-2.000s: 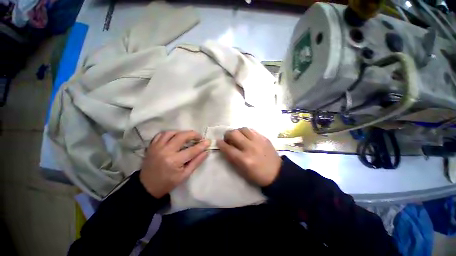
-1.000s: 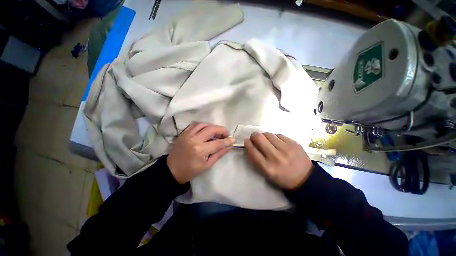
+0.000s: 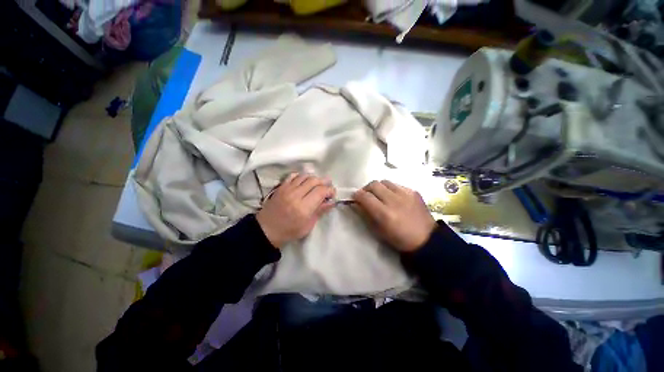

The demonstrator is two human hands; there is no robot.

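A large beige garment [image 3: 320, 131] lies bunched and folded left of the sewing machine [image 3: 502, 109], with its near part hanging toward my lap. My left hand [image 3: 297, 209] pinches a fabric edge of the garment at the centre. My right hand [image 3: 397, 216] grips the same edge just to the right, with a small gap between the hands. A thin dark line shows along the edge between my fingertips. The fingertips are partly hidden in the cloth. The needle area [image 3: 453, 187] glows brightly to the right of my right hand.
Black-handled scissors [image 3: 568, 240] and a slim blue tool [image 3: 530, 204] lie right of the needle. Blue tape [image 3: 169, 98] runs along the left table edge. White cloth [image 3: 400, 13] lies beyond the far edge. Blue cloth [image 3: 619, 354] is below at the right.
The head view has shifted. The light flap that lay flat between my hands is no longer visible there; my hands now pinch a narrow raised edge.
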